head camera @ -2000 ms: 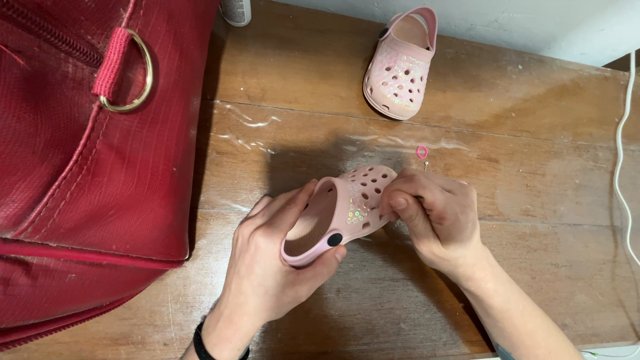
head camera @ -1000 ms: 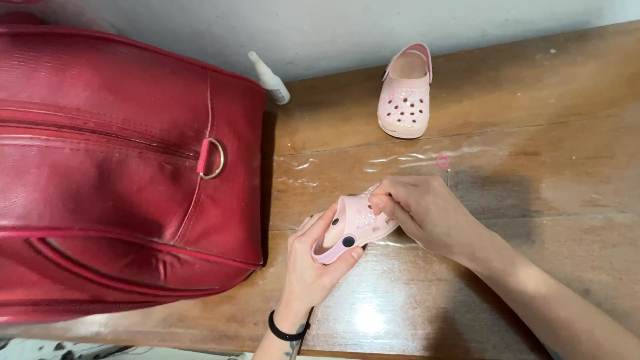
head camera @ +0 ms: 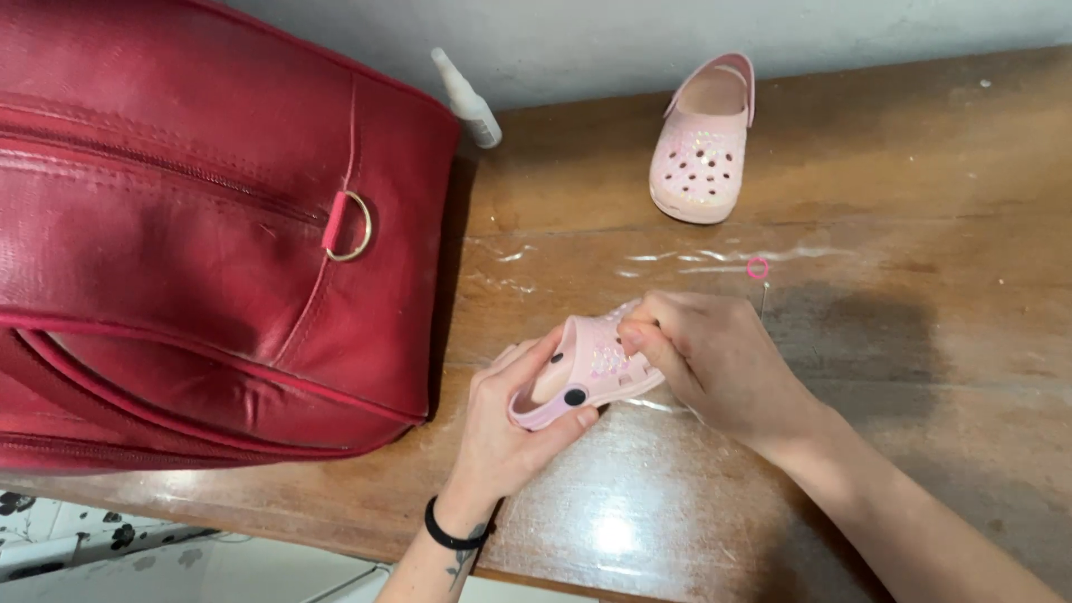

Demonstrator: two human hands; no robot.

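A small pink clog shoe with glittery decoration [head camera: 610, 360] is gripped around its heel end by my left hand [head camera: 511, 410], which wears a black band at the wrist. My right hand [head camera: 703, 360] is closed at the clog's perforated top, thumb and finger pinched together; whether anything is between them is hidden. The matching clog [head camera: 702, 163] stands upright on the wooden table, toe toward me. A small pink ring [head camera: 758, 268] and a thin pin with a pale head [head camera: 765, 300] lie just beyond my right hand, the pin partly covered by it.
A large red bag [head camera: 251, 226] with a metal D-ring [head camera: 362, 226] takes up the left side. A small white bottle with a pointed nozzle [head camera: 469, 105] stands between the bag and the wall [head camera: 586, 42]. The wooden table's [head camera: 921, 193] near edge runs below my hands.
The view has shifted, bringing the whole white bottle into sight. My left hand still holds the clog, and my right hand stays at its perforated top.
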